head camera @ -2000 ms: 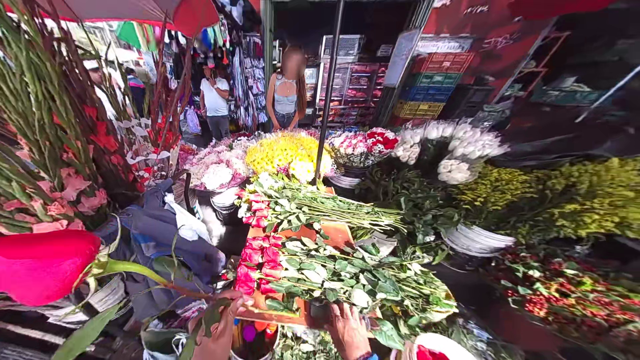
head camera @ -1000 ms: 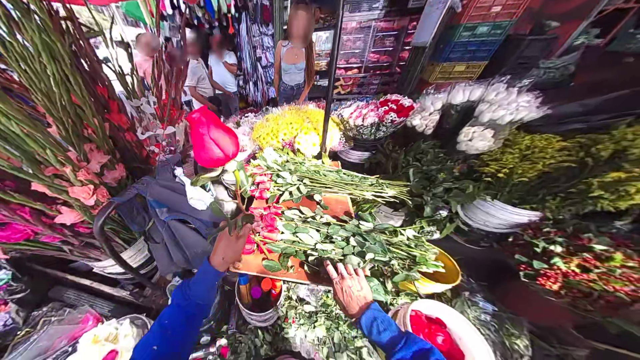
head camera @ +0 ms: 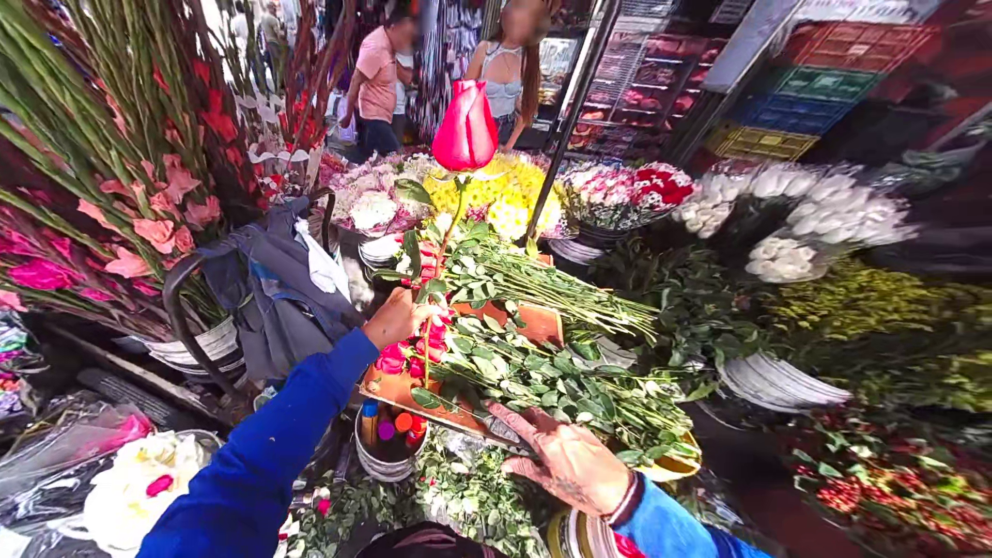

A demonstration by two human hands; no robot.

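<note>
A single pink-red rose (head camera: 466,128) stands upright, its long leafy stem pinched in my left hand (head camera: 399,316). My right hand (head camera: 570,457) lies at the near edge of an orange tray (head camera: 395,391), fingers stretched beside a greyish object (head camera: 502,428) that I cannot identify. Whether those fingers grip it is unclear. On the tray lie rose bunches, with pink blooms (head camera: 403,353) at the left and leafy stems (head camera: 535,380) pointing right. A second bunch of stems (head camera: 558,291) lies behind them.
Under the tray's near edge stands a bucket of bottles (head camera: 387,457). A dark pole (head camera: 570,128) rises behind. Around are gladioli (head camera: 155,232), a dark backpack (head camera: 287,294), yellow flowers (head camera: 504,194), white roses (head camera: 783,256), red berries (head camera: 845,496) and a yellow container (head camera: 678,461). People stand beyond.
My left hand has raised the rose from the lower left to upright above the tray. My right hand's fingers have moved to the greyish object. A person in a pink shirt has come nearer behind.
</note>
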